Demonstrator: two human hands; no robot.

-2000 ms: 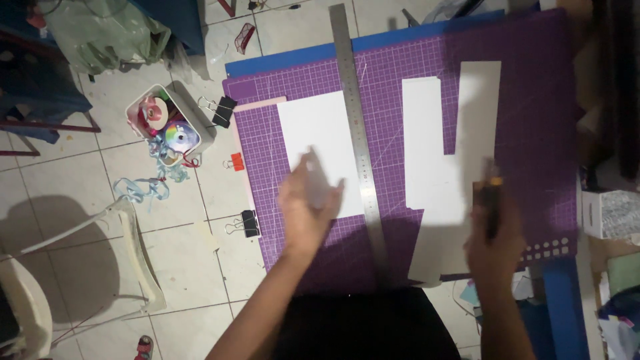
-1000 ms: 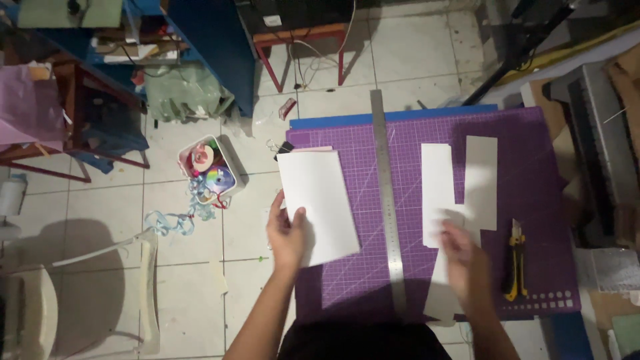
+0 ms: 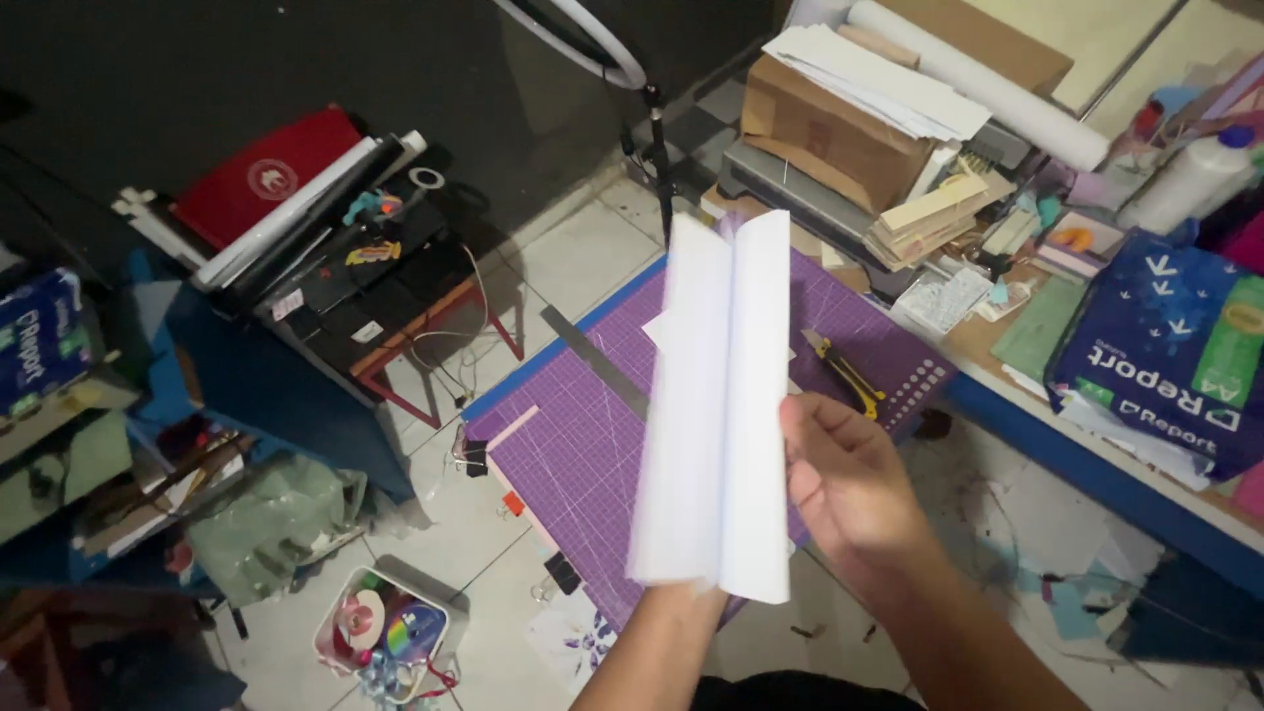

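White paper sheets [image 3: 691,425], folded or curled lengthwise with a crease down the middle, are held up over the purple cutting mat [image 3: 583,434]. My right hand [image 3: 839,474] pinches their right edge between thumb and fingers. Behind the paper my left hand is hidden; only its wrist and forearm [image 3: 671,632] show below the lower edge. A yellow and black utility knife [image 3: 844,373] lies on the mat at the right, blade exposed. The metal ruler [image 3: 592,360] crosses the mat at the left, partly covered by the paper.
Binder clips [image 3: 563,573] sit along the mat's left edge. A white bin [image 3: 385,632] with ribbon spools is on the tiled floor. To the right, a crowded desk [image 3: 1007,365] holds a cardboard box [image 3: 829,128], paper packs and a glue bottle [image 3: 1185,183]. A lamp stand [image 3: 660,148] rises behind.
The white paper, earlier flat in my left hand, is now raised and folded or curled. My right hand has moved from the cut white pieces to the paper's edge. The view has swung considerably.
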